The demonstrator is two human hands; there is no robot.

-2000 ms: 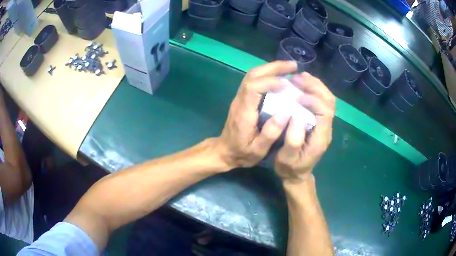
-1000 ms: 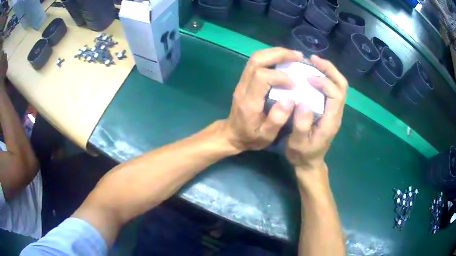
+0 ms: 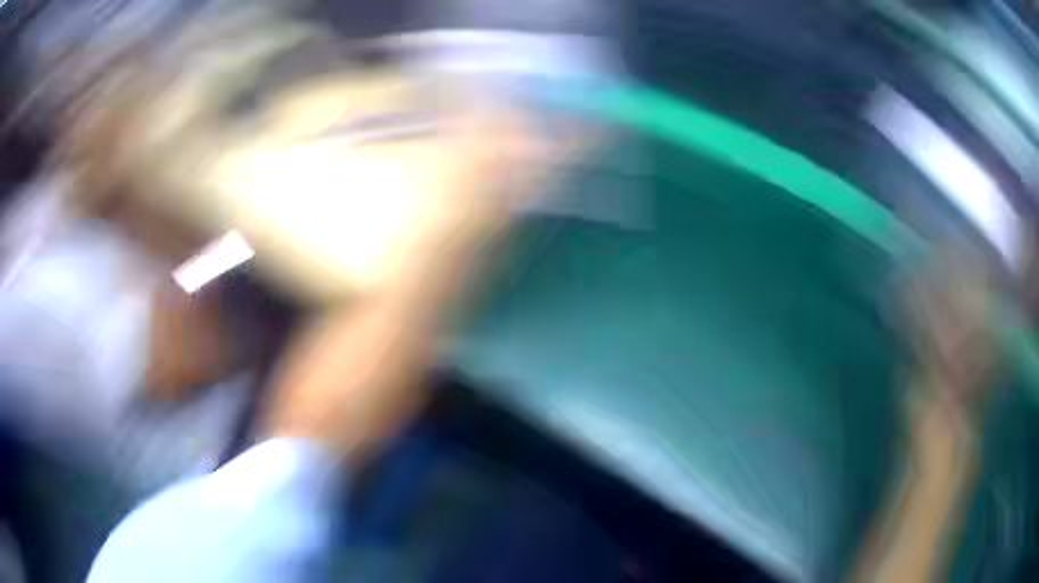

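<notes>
The frame is strongly blurred. My left hand point(image 3: 496, 148) is reached out at the upper middle, beside a blurred grey-white carton point(image 3: 587, 171); I cannot tell whether it touches or grips the carton. My right hand point(image 3: 951, 308) is a blur at the right, over the green bench near its bright edge strip; its fingers and anything in them cannot be made out. The white piece and dark housing held before cannot be made out.
The dark-green bench point(image 3: 706, 308) spans the middle, with the bright green strip point(image 3: 752, 159) behind it. A pale wood-coloured board point(image 3: 330, 205) lies to the left. Another person's pale clothing point(image 3: 68, 308) shows at the far left. A white streak point(image 3: 946, 171) is at the upper right.
My hands have parted from around the white piece and dark housing. My left hand has moved left and up, my right hand right. The view has swung and blurred.
</notes>
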